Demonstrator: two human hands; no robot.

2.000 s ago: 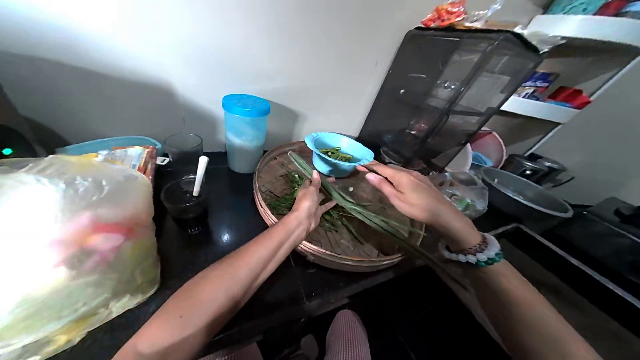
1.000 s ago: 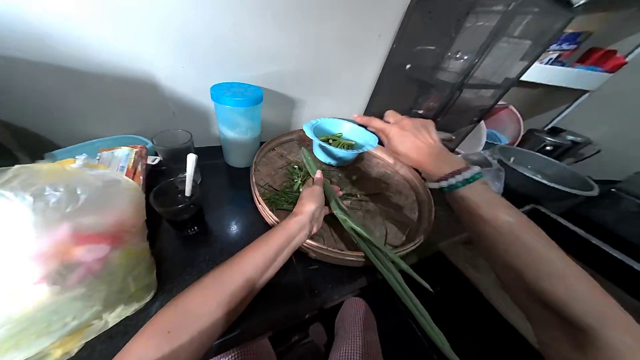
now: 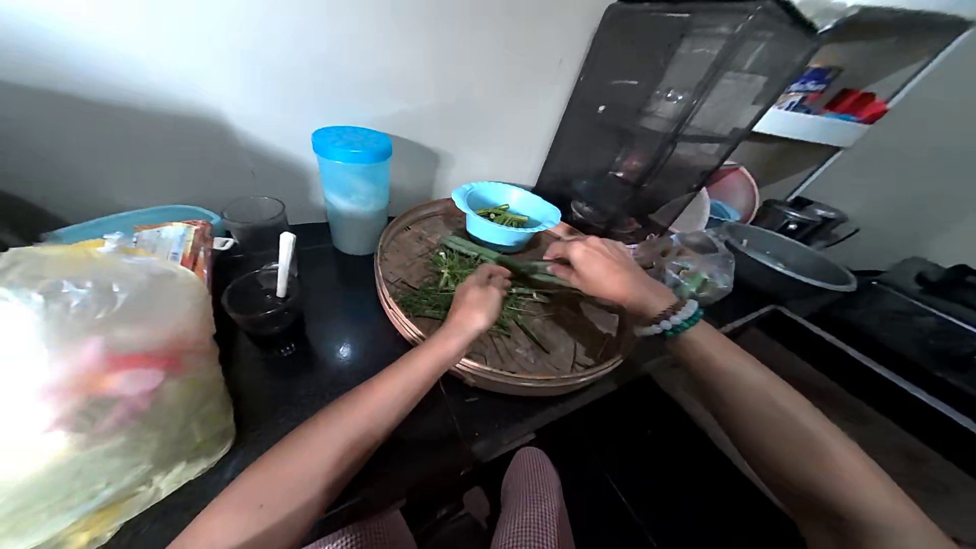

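Note:
A round woven bamboo tray rests on the dark counter. Above its middle, my left hand grips a long green leaf stalk. To the right, my right hand, with beaded bracelets at the wrist, pinches the same stalk over the tray. Loose green leaf pieces lie on the tray, mostly around my left hand. A light blue bowl with cut green pieces stands at the tray's back edge, just behind the stalk.
A lidded blue plastic container stands left of the tray. Farther left are a dark glass bowl with a white-handled utensil, a drinking glass and a full plastic bag. At right are a dark cabinet and a grey basin.
My right hand has come down from beside the bowl onto the stalk. The stalk, which trailed past the tray's front edge a second ago, now lies across above the tray between both hands.

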